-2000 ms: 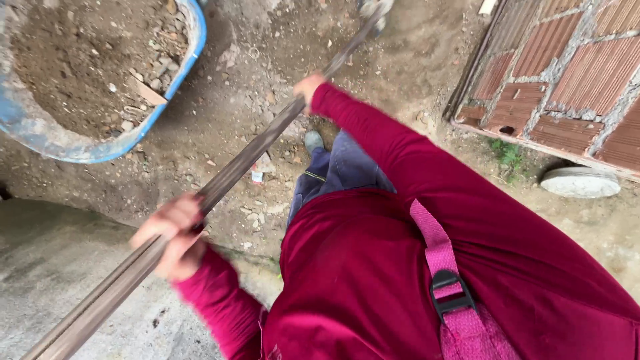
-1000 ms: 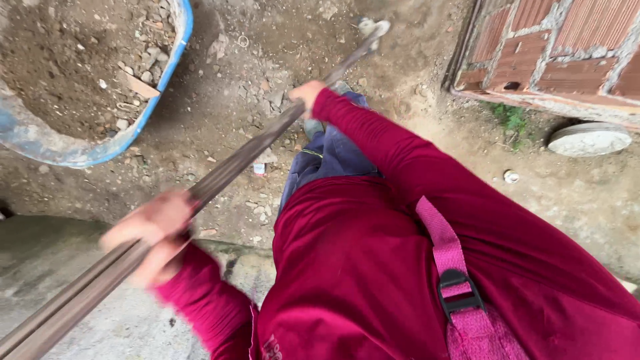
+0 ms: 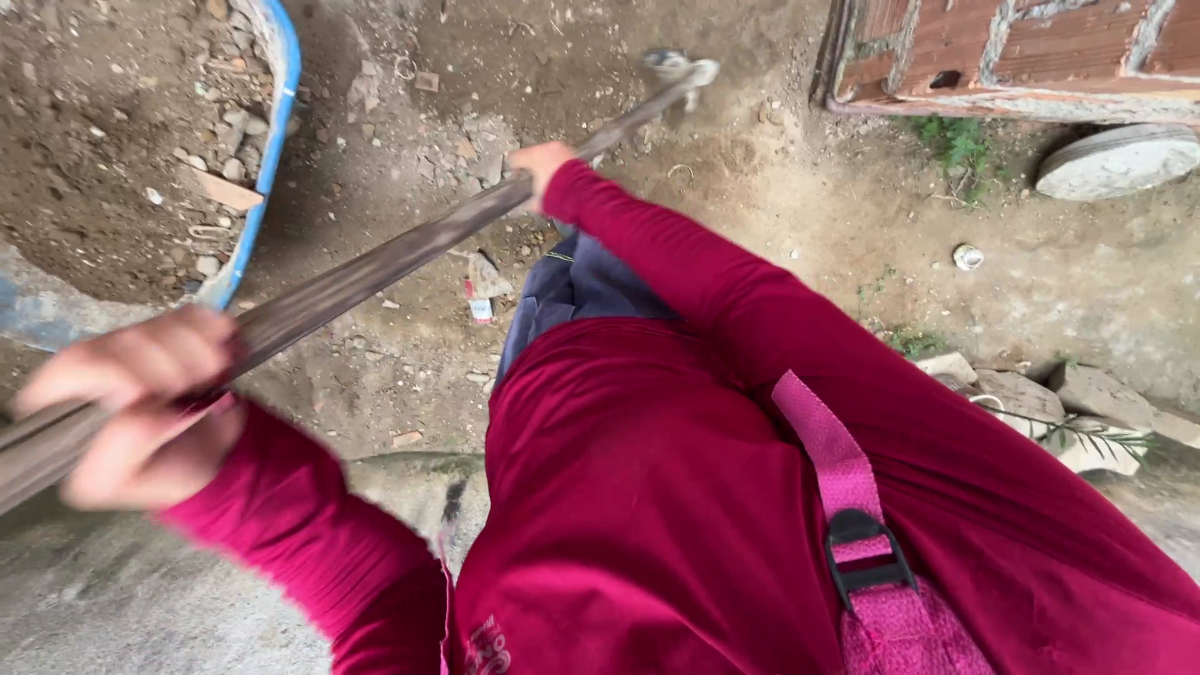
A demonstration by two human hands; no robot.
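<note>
A long wooden pole (image 3: 375, 272) runs diagonally from the lower left edge up to a small, pale, blurred tool head (image 3: 696, 77) above the dirt ground; the head's exact kind cannot be told. My left hand (image 3: 141, 403), blurred by motion, is closed around the pole near the left edge. Farther up the shaft, my right hand (image 3: 544, 169) grips it in front of my legs. Left of the pole lies a blue-rimmed tub (image 3: 267, 141) holding soil, pebbles and a flat tan fragment (image 3: 225, 190).
A hollow-brick structure (image 3: 1031, 56) stands at the upper right, with a round pale slab (image 3: 1120, 161) beside it. Broken blocks (image 3: 1106, 398) lie at the right. Small litter (image 3: 480, 305) and stones dot the dirt. Concrete (image 3: 169, 581) borders it at the lower left.
My left hand has moved leftward, farther from my right hand. Both hands remain around the pole. The view has shifted, showing less of the tub and more ground at the right.
</note>
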